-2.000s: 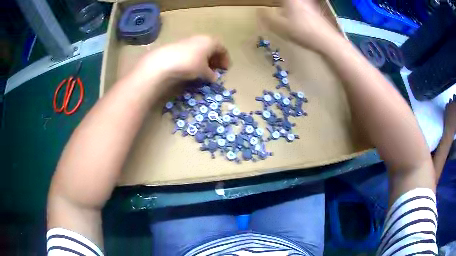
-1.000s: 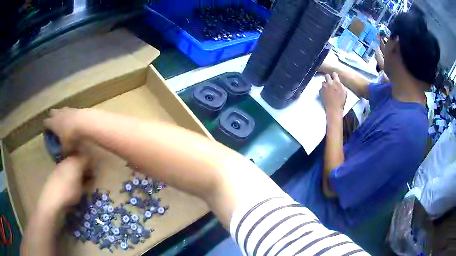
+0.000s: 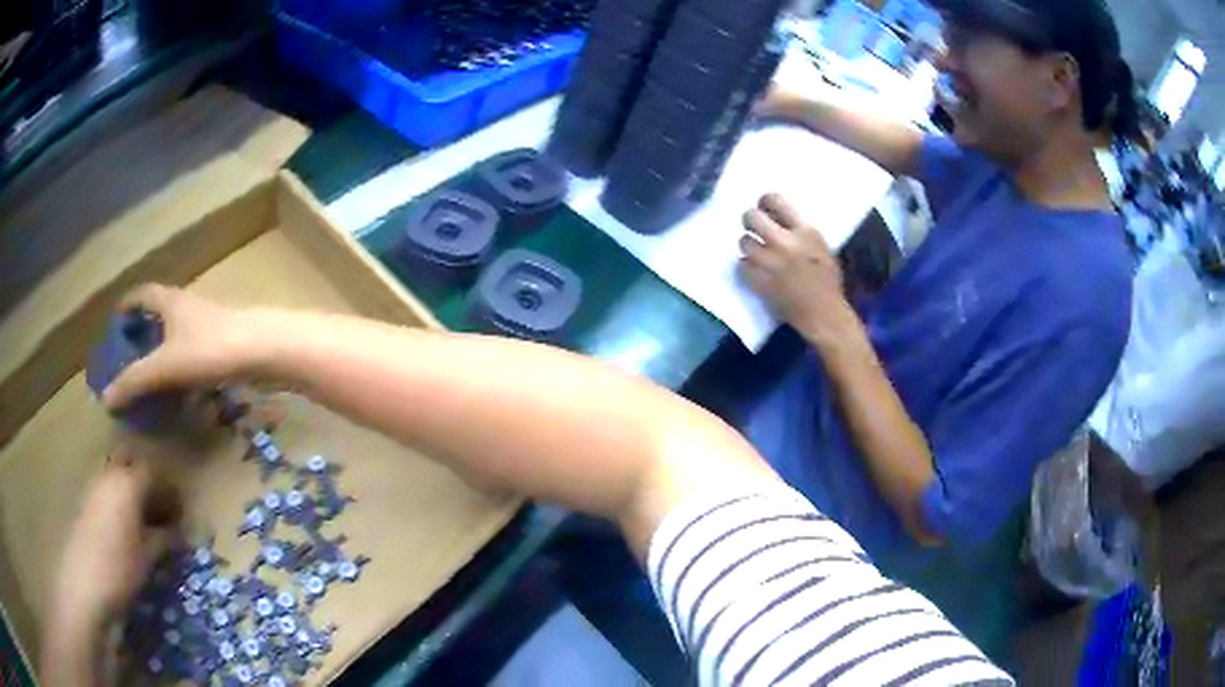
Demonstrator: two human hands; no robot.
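Note:
My right hand (image 3: 182,346) is closed around a dark housing (image 3: 121,352) at the left of the cardboard tray (image 3: 356,275). The housing's recessed end faces up and is partly covered by my fingers. My left hand (image 3: 114,530) is blurred, low at the left over the tray's near part, beside the pile; whether it holds anything cannot be told. Many small grey pronged inserts (image 3: 276,553) with pale discs lie loose in the tray, some in a strand running up toward the housing.
Three dark housings (image 3: 529,293) lie on the green bench right of the tray. Tall dark housing stacks (image 3: 672,114) stand on a white sheet (image 3: 712,269). A blue bin (image 3: 443,108) lies beyond. A person in blue (image 3: 987,315) sits at the right.
The view has swung right, then slightly down. My right hand has gone from the tray's far right to the housing at its left and grips it. My left hand has come back toward the pile.

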